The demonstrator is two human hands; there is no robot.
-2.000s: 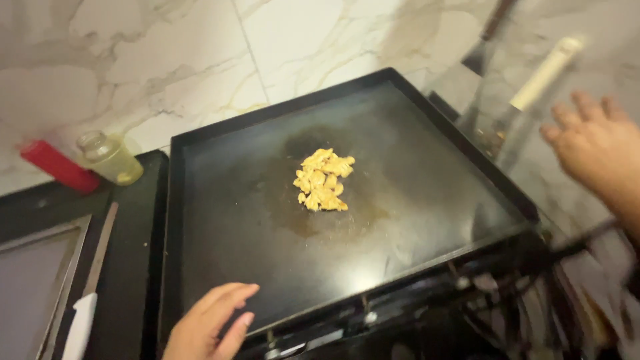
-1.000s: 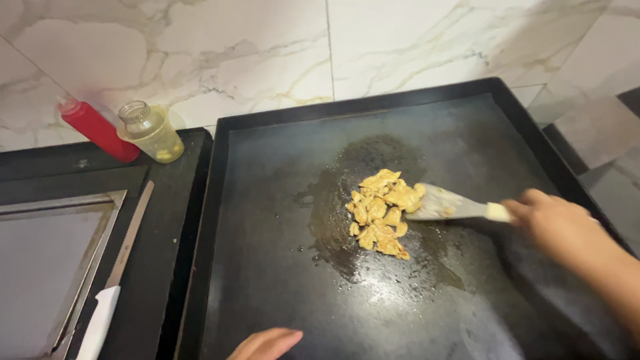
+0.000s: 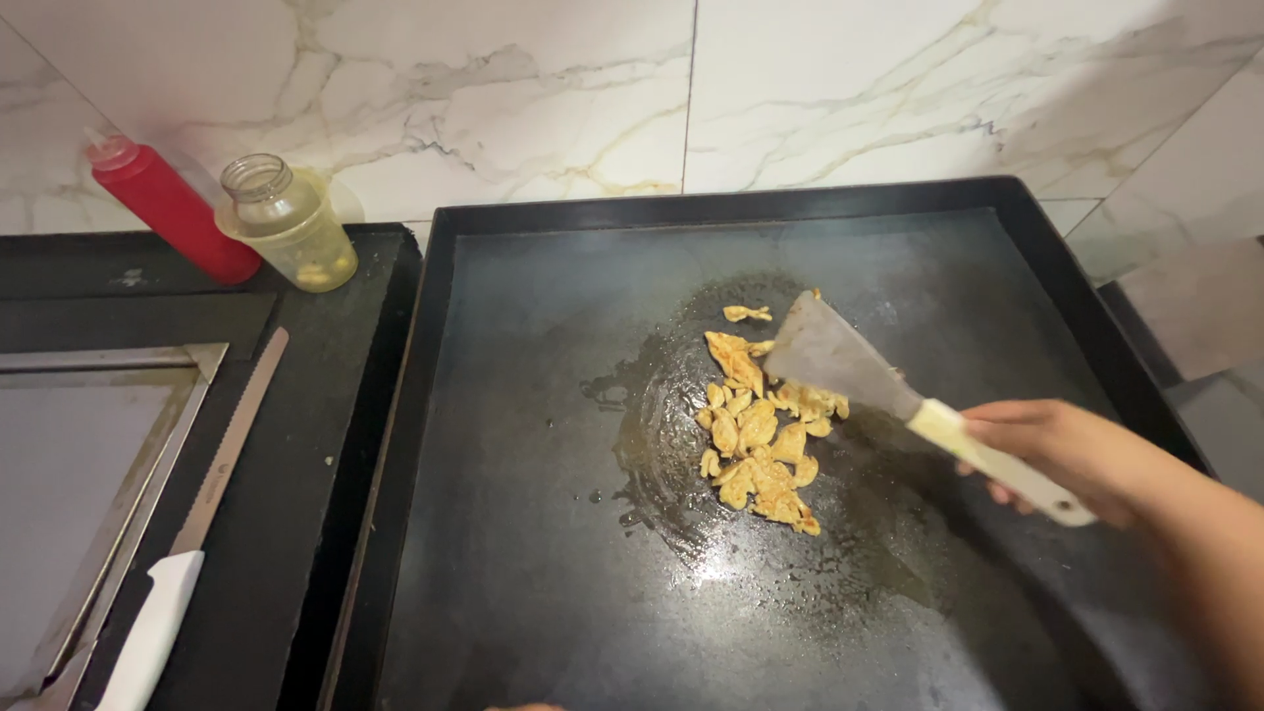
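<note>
My right hand (image 3: pixel 1037 454) grips the pale handle of a metal spatula (image 3: pixel 849 360). The broad blade is tilted over the upper right part of a loose heap of pale golden meat pieces (image 3: pixel 755 425), hiding some of them. One small piece lies apart, just above the heap. The food sits on a dark flat griddle (image 3: pixel 533 395) with a raised rim, and oily wet patches shine around it. Of my left hand (image 3: pixel 525 707) only a sliver shows at the bottom edge, and its fingers cannot be made out.
Left of the griddle, a serrated knife (image 3: pixel 225 454) with a white handle lies on the black counter (image 3: pixel 296 474) beside a metal-framed panel (image 3: pixel 79 454). Behind it, a red squeeze bottle (image 3: pixel 173 209) leans near a yellowish plastic cup (image 3: pixel 311 247) holding a glass jar (image 3: pixel 259 188). Marble-patterned tiles rise behind.
My right hand, empty two seconds ago, took hold of the spatula. Since one second ago the meat has spread out and the blade has moved up over its top. My left hand has mostly left the view.
</note>
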